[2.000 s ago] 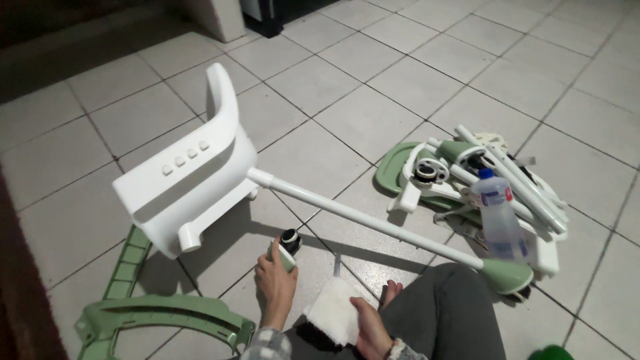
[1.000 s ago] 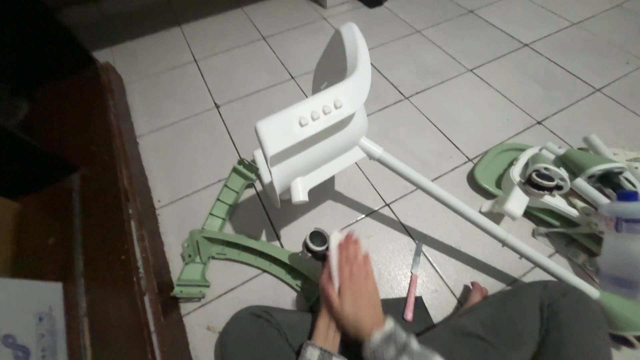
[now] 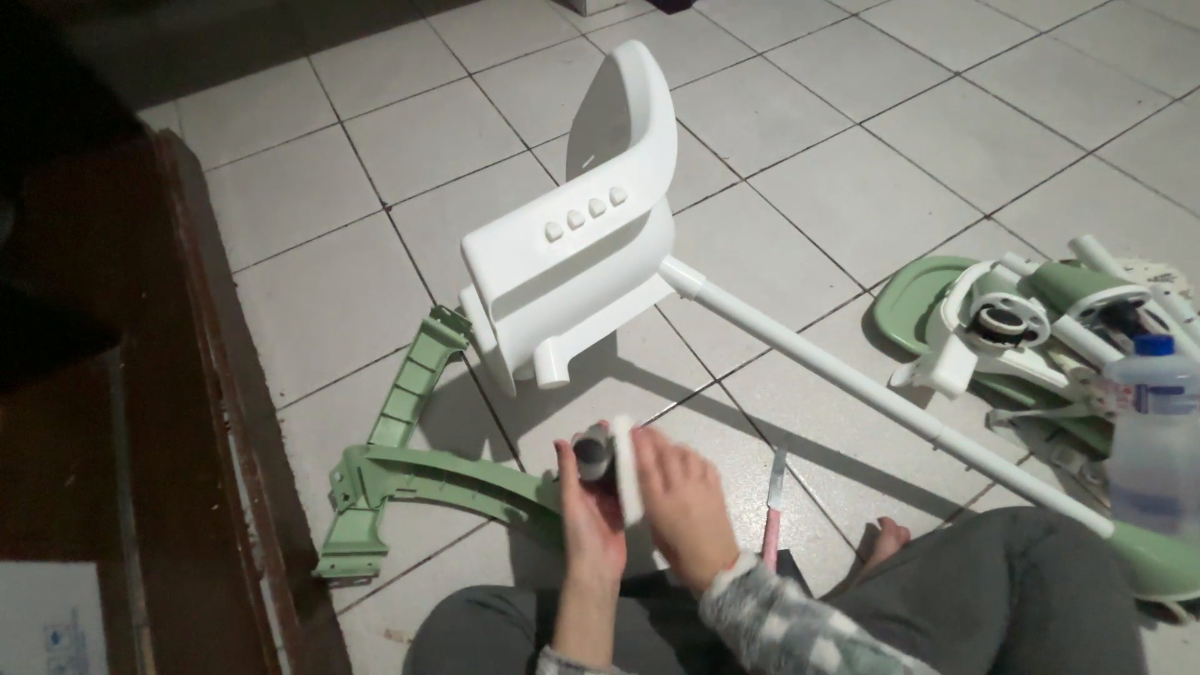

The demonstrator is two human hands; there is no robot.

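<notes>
My left hand point(image 3: 592, 530) holds a small part with a dark round opening point(image 3: 592, 454), raised above my lap. My right hand point(image 3: 687, 497) presses a white cloth point(image 3: 627, 471) against the side of that part. Beyond my hands a white plastic chair seat point(image 3: 581, 234) lies tilted on the floor, with a white tube point(image 3: 825, 361) running from it to a green end piece point(image 3: 1158, 561) at the right. Left of my hands lies a green plastic frame point(image 3: 450, 478). A knife with a pink handle point(image 3: 772, 534) lies by my right forearm.
At the right, green and white plastic parts and tubes point(image 3: 1008, 323) are heaped on the tiles beside a clear bottle with a blue cap point(image 3: 1153, 441). A dark brown raised edge point(image 3: 211, 412) runs along the left. My bare foot point(image 3: 884, 547) shows beside my folded leg.
The cloth was low by my lap two seconds ago and is now against the part in my left hand. My hands have come together. The view has swung left.
</notes>
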